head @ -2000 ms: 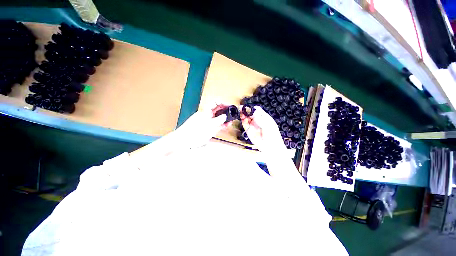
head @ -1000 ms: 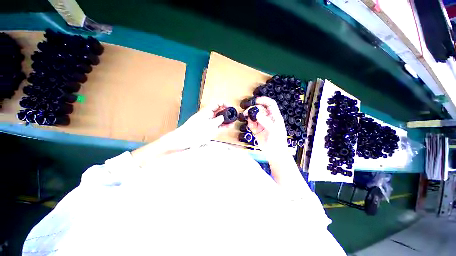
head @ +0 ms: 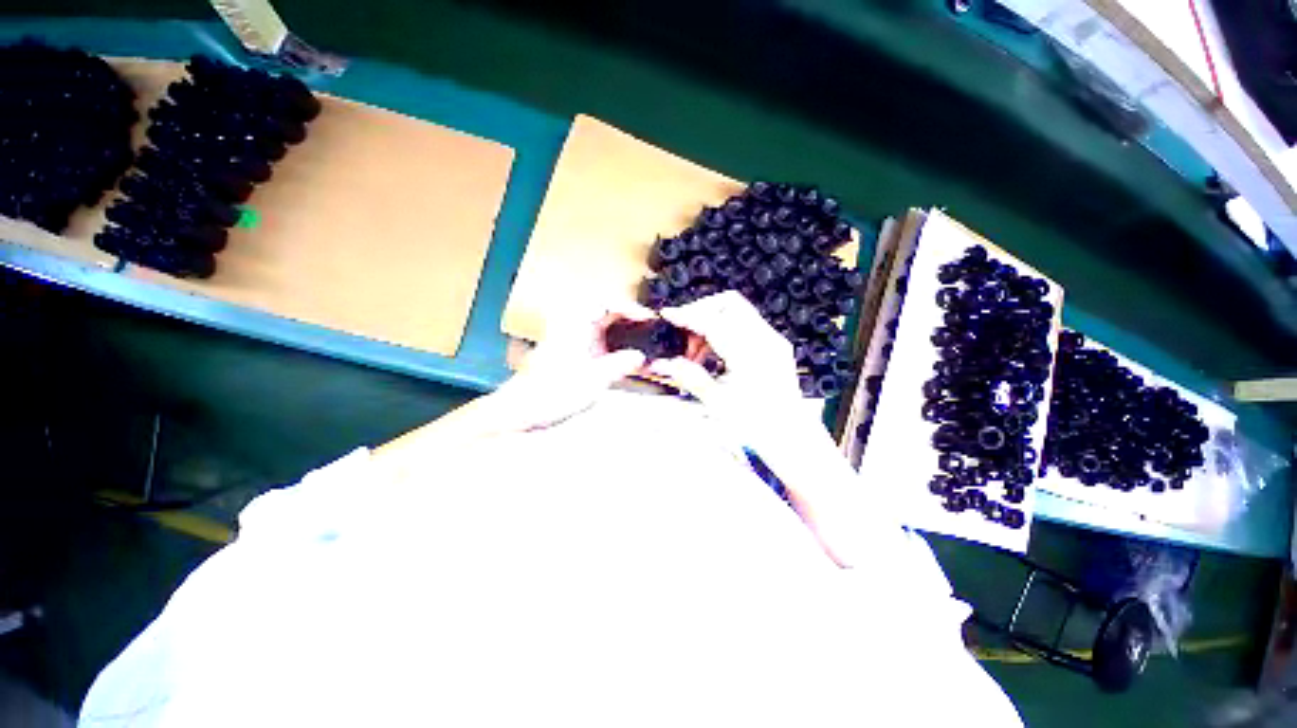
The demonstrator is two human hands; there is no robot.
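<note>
My left hand (head: pixel 590 356) holds a short black barrel (head: pixel 630 336) lying sideways, in front of my body. My right hand (head: pixel 716 351) grips the right end of the same piece, where a dark part, perhaps a ring, meets it. The fingers hide where the parts join. A mass of black barrels (head: pixel 775 263) stands on the middle cardboard (head: pixel 590 206), just behind and right of my hands. Small black rings (head: pixel 991 370) lie on the white-topped board (head: pixel 906 413) to the right.
Tight rows of black assembled pieces (head: pixel 214 157) stand on the left cardboard (head: pixel 384 213) beside a green marker (head: pixel 249 219). More small black parts (head: pixel 1124 427) lie at the far right near clear plastic (head: pixel 1245 477). A shelf edge (head: pixel 1181 107) hangs at the upper right. A wheeled frame (head: pixel 1124 643) is below the bench.
My hands were apart, each holding a black part; now they are together on one piece. The view has shifted and tilted slightly.
</note>
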